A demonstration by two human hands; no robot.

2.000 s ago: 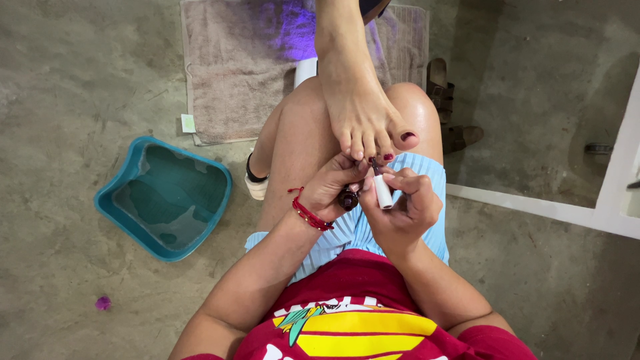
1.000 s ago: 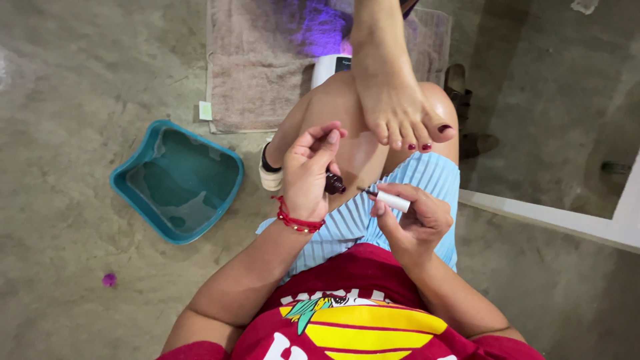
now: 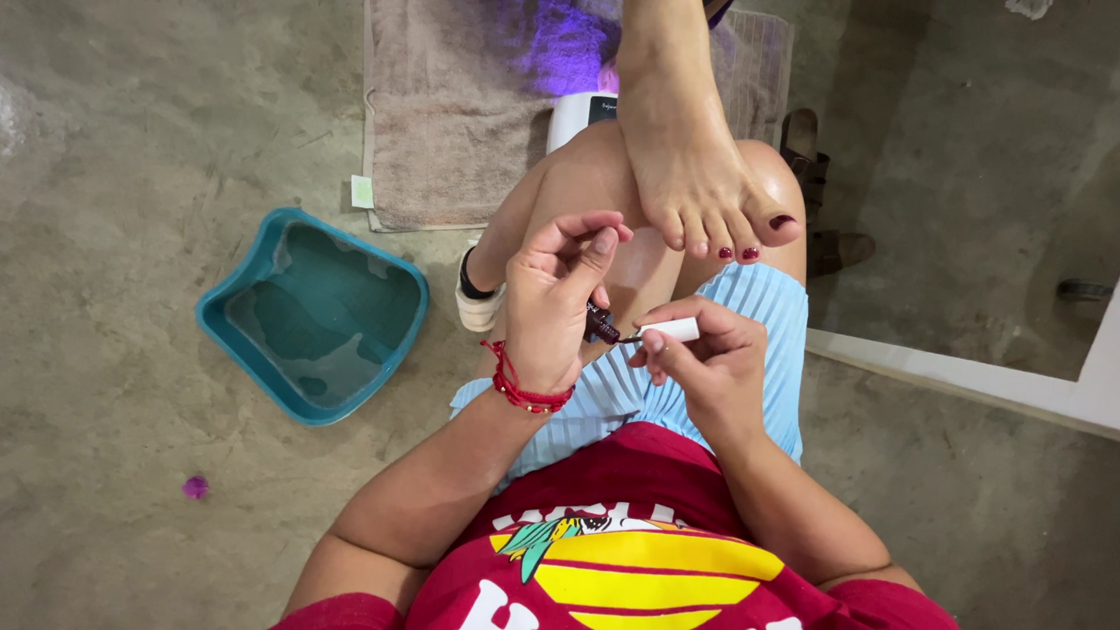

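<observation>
My left hand (image 3: 560, 297) holds a dark nail polish bottle (image 3: 600, 324) in its lower fingers, while its thumb and index finger are raised. Pinched in my right hand (image 3: 709, 354) is the white cap (image 3: 672, 330) of a polish brush, whose dark tip is at the mouth of the bottle. Another person's bare foot (image 3: 691, 166) rests on my knees just above both hands. Dark red polish shows on the big toenail (image 3: 781, 221) and the two toenails beside it; the two smallest toes show no red polish.
A teal plastic basin (image 3: 328, 407) with liquid stands on the concrete floor at left. Beyond my knees lie a brown towel (image 3: 455, 131) and a white lamp (image 3: 573, 118) glowing violet. Brown sandals (image 3: 840, 252) are at right, near a white frame (image 3: 962, 381). A purple object (image 3: 195, 487) lies lower left.
Two seconds ago both hands were at the toes; they have moved down away from the foot. Since one second ago, the brush has come to the bottle's mouth.
</observation>
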